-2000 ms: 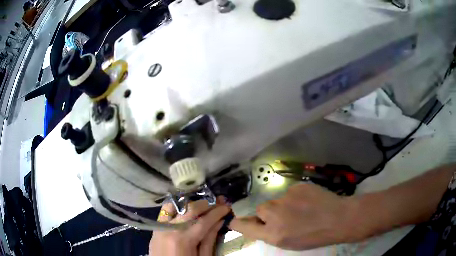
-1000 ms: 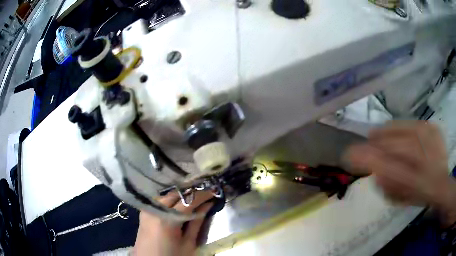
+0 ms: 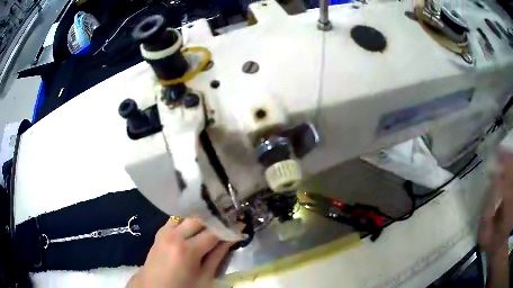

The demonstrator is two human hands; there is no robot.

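The dark fabric piece (image 3: 107, 236) lies on the table at the lower left, with a silvery chain trim (image 3: 93, 233) along it and a ring at its right end. My left hand (image 3: 183, 250) is under the machine head, its fingertips on dark cloth beside the presser foot area (image 3: 261, 214); the guard partly hides them. My right hand (image 3: 498, 214) is at the far right edge, cut off and blurred; its hold cannot be made out.
The white sewing machine head (image 3: 337, 84) spans the view. Red and black snips (image 3: 360, 214) lie right of the needle with a black cord. Crumpled white cloth (image 3: 419, 160) is under the arm. A yellow strip (image 3: 315, 253) edges the bed.
My right hand has left the cloth by the needle and moved to the far right edge. My left hand stays by the needle. More of the chain trim shows as the view shifted.
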